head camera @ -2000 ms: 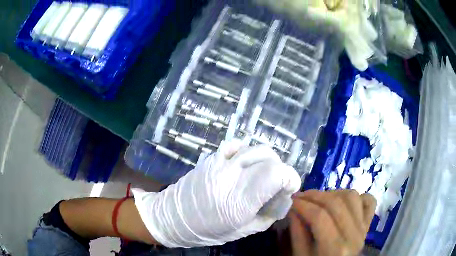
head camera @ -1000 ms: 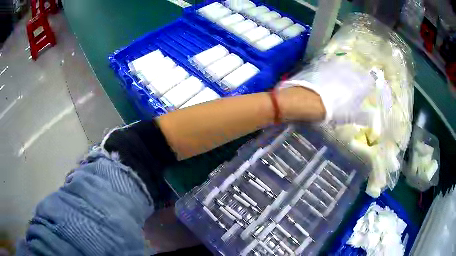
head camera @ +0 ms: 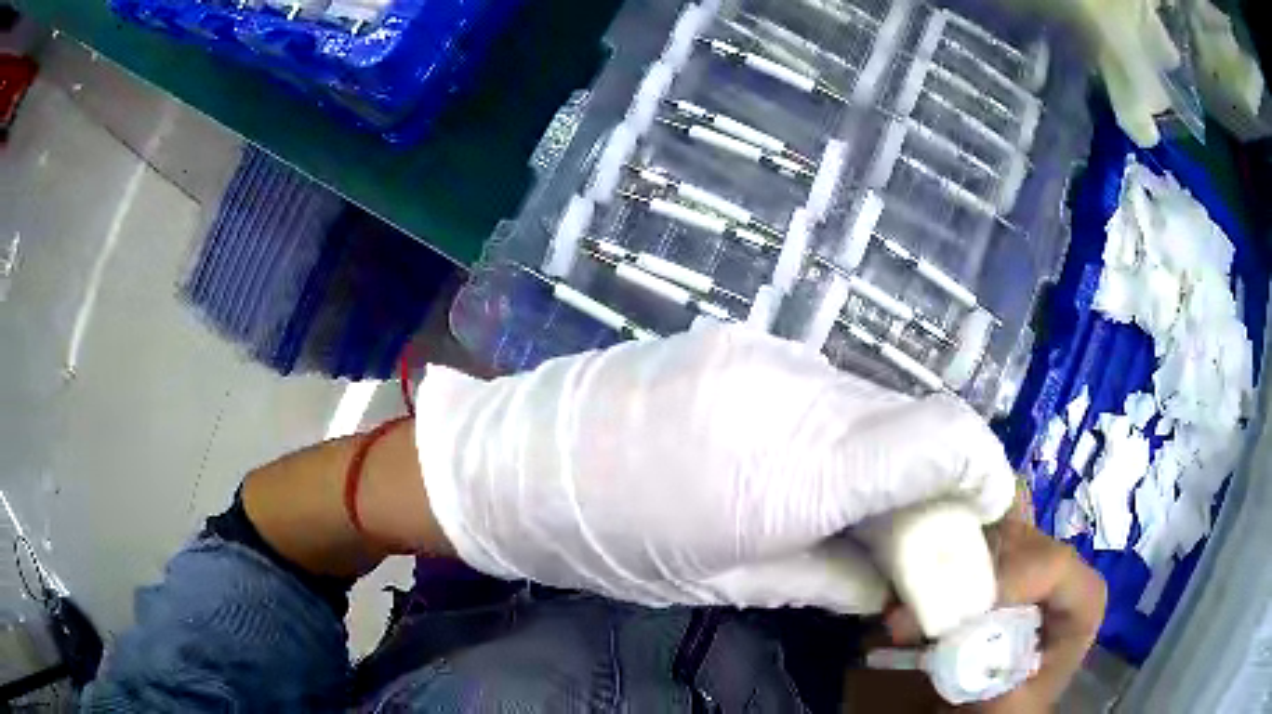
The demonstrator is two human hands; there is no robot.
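My left hand (head camera: 725, 474), in a thin white glove, has its fingers closed on a cream plug or foam piece (head camera: 946, 565). The piece meets the end of a small white housing (head camera: 988, 656). My bare right hand (head camera: 1063, 593) is partly hidden behind them, with its fingers around the housing. Both hands are over my lap. Beyond them lies the clear blister tray (head camera: 558, 342), holding two columns of white rods with metallic ends. My glove covers its near edge.
A blue tray (head camera: 1074, 342) with a heap of flat white pieces lies right of the clear tray. Cream pieces (head camera: 1137, 70) are at the top right. Another blue tray (head camera: 405, 84) is at the upper left. A ribbed blue stack (head camera: 286, 265) sits below the bench edge. Translucent sheets stand at far right.
My left hand has come back from the bag of cream pieces to my lap, now with a cream piece in it. My right hand and the housing have come into view.
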